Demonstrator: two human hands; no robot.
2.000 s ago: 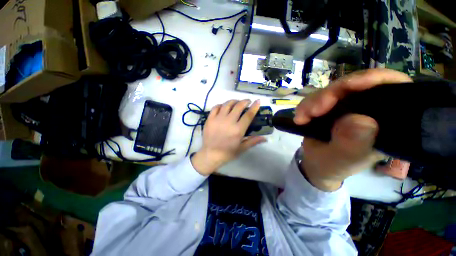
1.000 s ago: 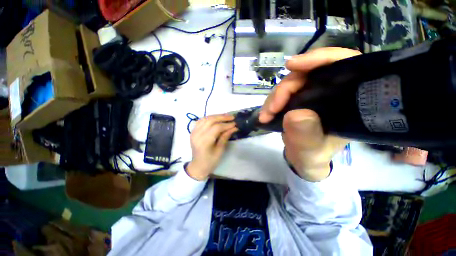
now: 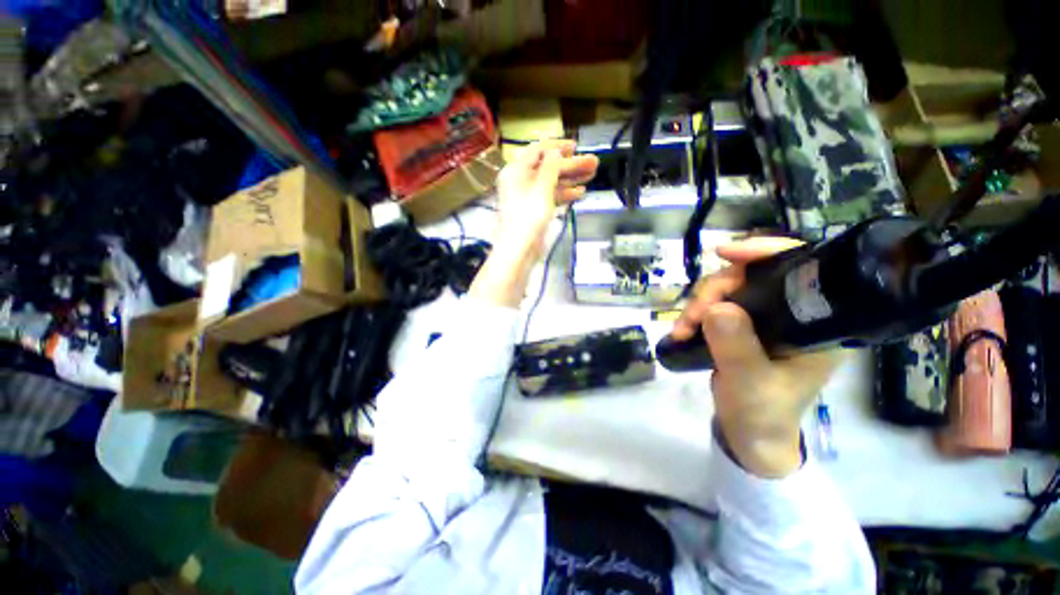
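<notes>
A camouflage portable speaker (image 3: 585, 361) lies on its side on the white bench, a row of small pale marks facing up, with no hand on it. My right hand (image 3: 761, 349) is closed around the black electric screwdriver (image 3: 837, 291), whose tip end points left, close to the speaker's right end. My left hand (image 3: 542, 186) is raised and stretched forward over the back of the bench, left of the metal fixture (image 3: 634, 262). Its fingers are partly spread. Whether its fingertips hold anything small cannot be told.
Cardboard boxes (image 3: 273, 233) and black cables (image 3: 424, 262) are at the left. A red box (image 3: 436, 142) is at the back. A large camouflage speaker (image 3: 823, 140) stands behind the fixture. A pink speaker (image 3: 980, 372) and a small blue-handled screwdriver (image 3: 825, 430) lie at the right.
My left hand has let go of the speaker and moved forward to the back of the bench. The screwdriver has come away from the speaker, which now lies alone. The view has tilted up.
</notes>
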